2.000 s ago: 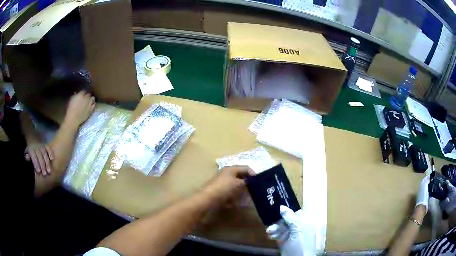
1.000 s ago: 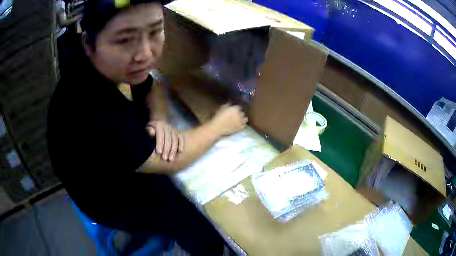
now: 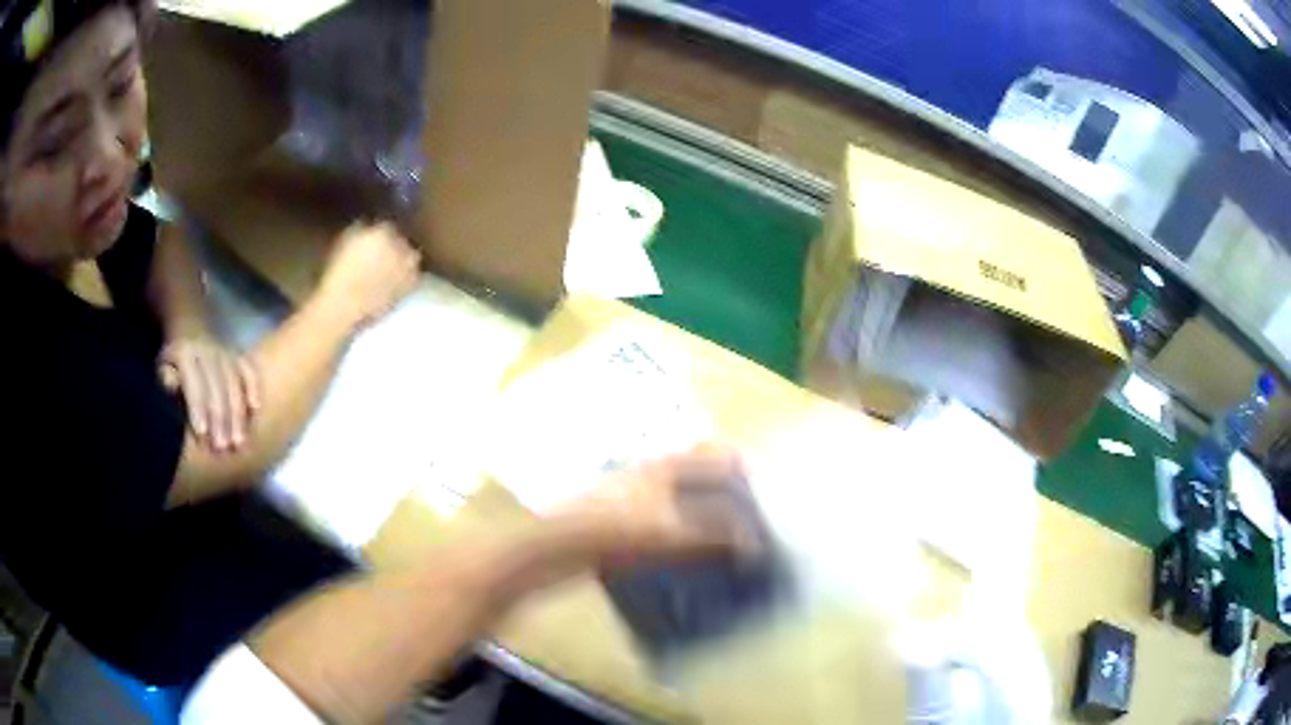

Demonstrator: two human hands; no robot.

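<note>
My bare left hand (image 3: 687,503) is blurred and grips a dark, flat box (image 3: 708,588), which looks like the black product box, above the cardboard. Whether a bag covers it cannot be told. A blurred white shape at the bottom edge looks like my gloved right hand (image 3: 970,687), apart from the box; its fingers are unclear. Pale bubble bags (image 3: 970,475) lie before the supply carton (image 3: 977,255). Bagged products (image 3: 609,404) lie beyond my left forearm, washed out by glare.
A person in black (image 3: 85,425) sits at left, one arm by the open packing carton (image 3: 517,156). A tape roll (image 3: 640,213) lies on white paper. Small black boxes (image 3: 1104,669) and a water bottle (image 3: 1235,432) stand at right. A white-gloved hand shows at the right edge.
The view swung left to the seated person, then partly back right. Two seconds ago both my hands were at the black box; now only my left hand holds it, and my right is apart.
</note>
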